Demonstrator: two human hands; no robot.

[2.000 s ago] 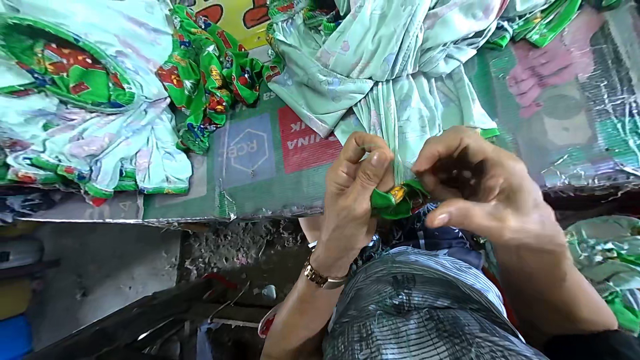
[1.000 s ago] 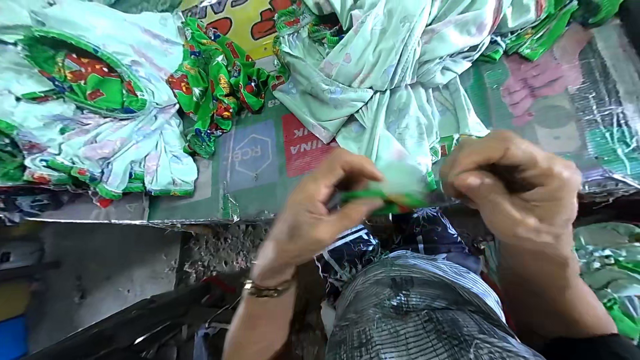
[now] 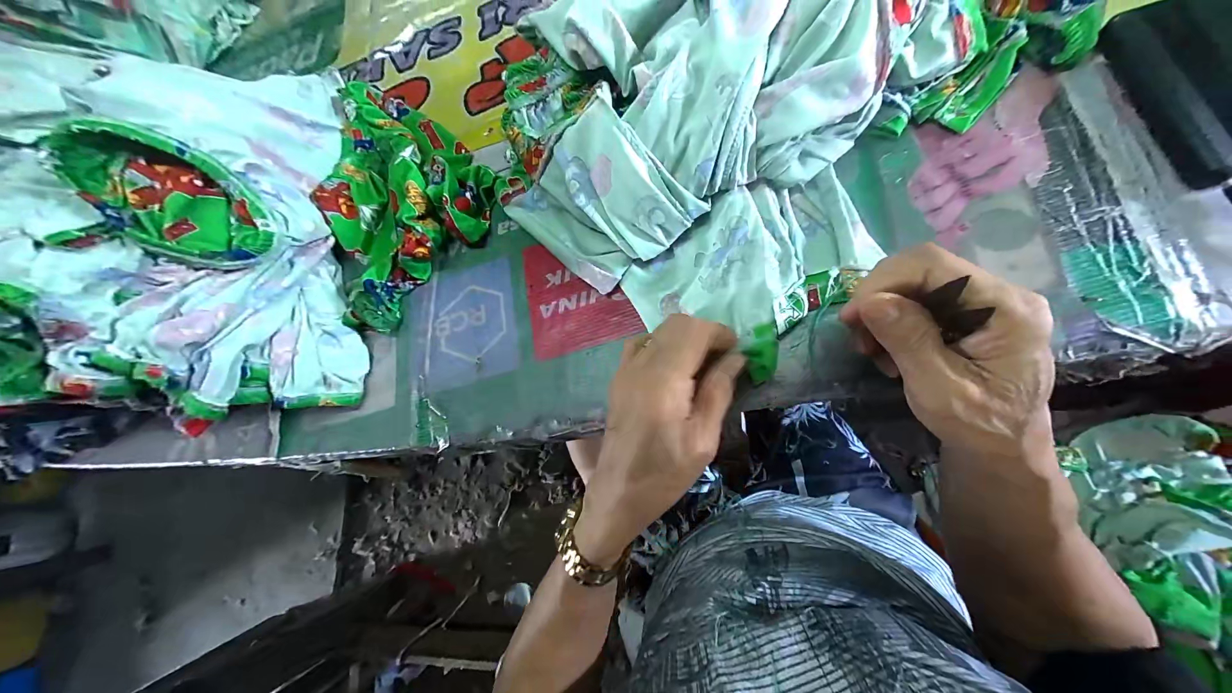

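At the table's front edge my left hand [image 3: 674, 395] pinches the green trim [image 3: 761, 353] of a pale mint printed garment [image 3: 722, 255]. To its right my right hand [image 3: 962, 346] is curled, with a small dark pointed metal tool [image 3: 955, 306], possibly thread snips, held in the palm. Its thumb and forefinger meet close to the garment's green printed hem [image 3: 818, 292]; whether they grip cloth or thread cannot be told. The garment lies bunched on the table and reaches up to the top of the view.
A mint garment with a green-lined opening [image 3: 298, 125] lies at left, beside a crumpled green printed cloth [image 3: 404, 192]. The table [image 3: 481, 385] has a printed plastic cover. A black object [image 3: 1174, 87] is at upper right. More mint and green cloth [image 3: 1145, 481] is below the table at right.
Both hands were close together over a green piece of cloth at first, then moved apart. The left hand has since moved back toward the garment's lower edge. Dark points now show in the right hand.
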